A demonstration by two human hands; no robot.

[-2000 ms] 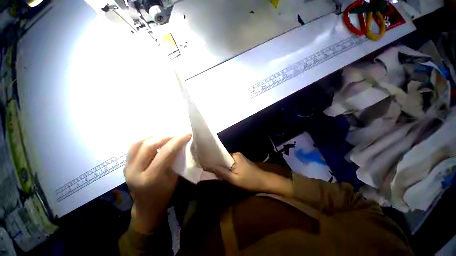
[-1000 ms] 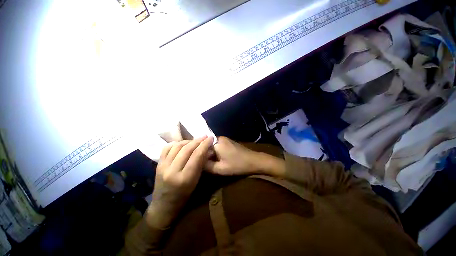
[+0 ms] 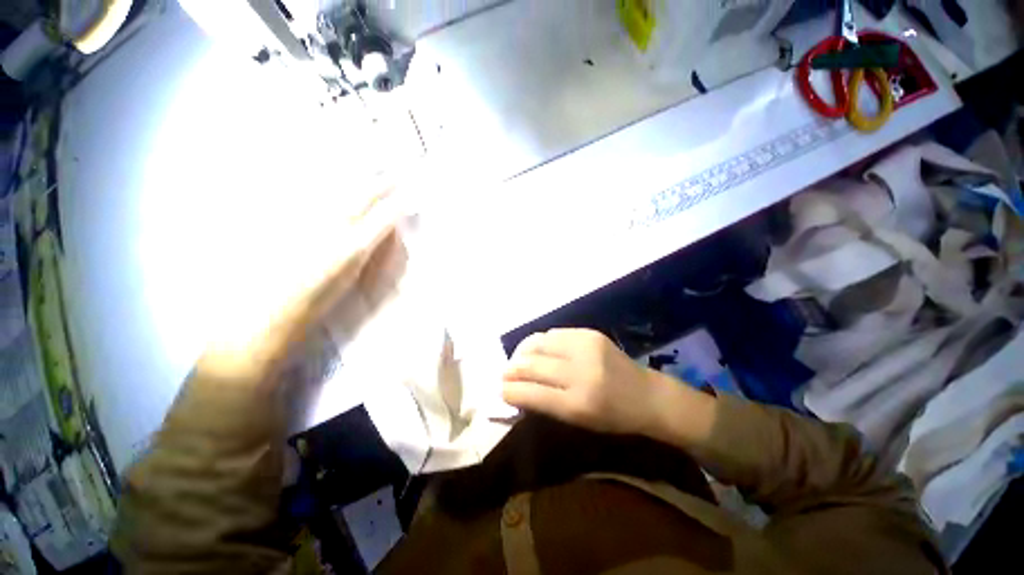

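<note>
A folded pale fabric piece [image 3: 449, 421] hangs over the front table edge, its upper part washed out by the lamp. My right hand [image 3: 578, 382] grips its right side. My left hand [image 3: 337, 281] is blurred and glaringly lit, reaching up the table over the upper part of the fabric; whether its fingers hold it I cannot tell. The sewing machine's presser foot area [image 3: 376, 70] is above my left hand, at the top, with no fabric visibly under it.
Scissors [image 3: 824, 76] with red and yellow loops lie at the table's right end on a red tray [image 3: 919, 81]. A pile of cut pieces [image 3: 898, 292] fills the right side. A printed ruler [image 3: 741, 169] runs along the front edge. A yellow item [image 3: 637, 20] lies at the top.
My left hand has moved from beside my right hand up toward the machine. The fabric is more spread between them. The view has tilted back up, showing the machine and scissors again.
</note>
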